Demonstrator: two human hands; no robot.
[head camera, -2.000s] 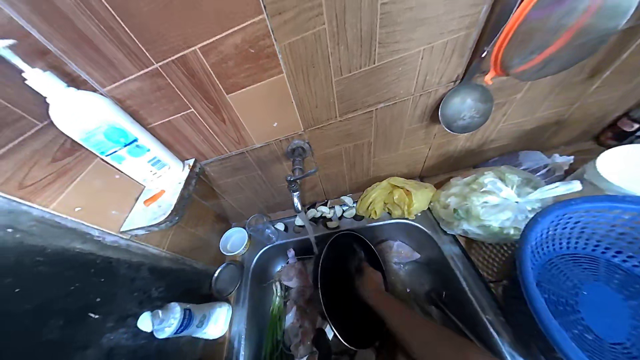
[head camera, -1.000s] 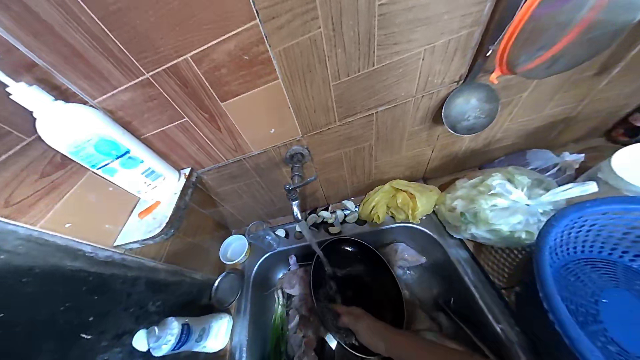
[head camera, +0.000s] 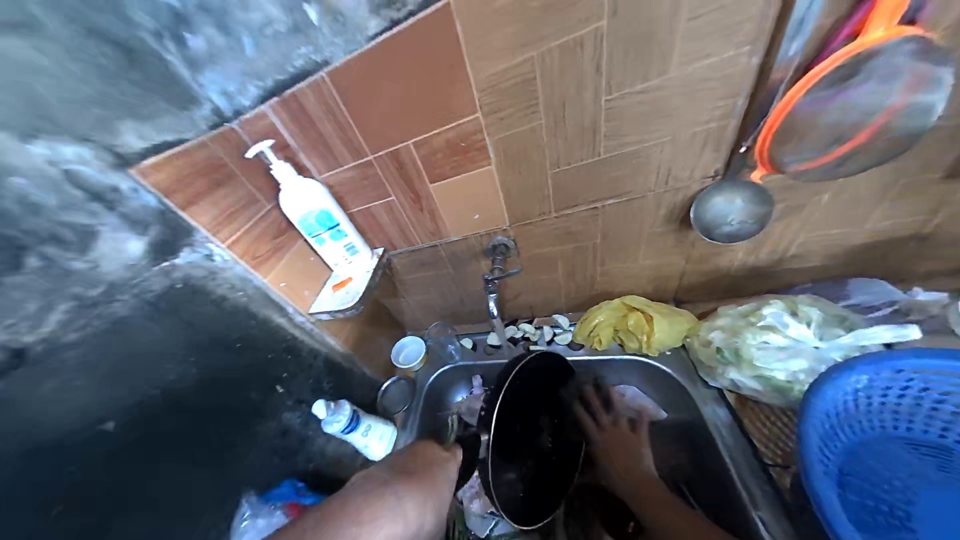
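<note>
A black frying pan is tilted over a stainless steel sink with its dark inside facing right. My left hand is closed round the pan's handle at the left. My right hand, fingers spread and slightly blurred, is at the pan's right side; whether it touches the rim cannot be told. Water runs from a metal faucet behind the pan. Pieces of raw meat or fish lie in the sink, partly hidden by the pan and my right hand.
Cut pale pieces and a yellow plastic bag line the back ledge. Right are a bag of greens and a blue basket. A white bottle stands left, a pump bottle on a corner shelf. A ladle and strainer hang above.
My left hand has come into view and holds the pan's handle. The pan has gone from lying flatter to a steep tilt. My right hand has moved to the pan's right side. The view has shifted.
</note>
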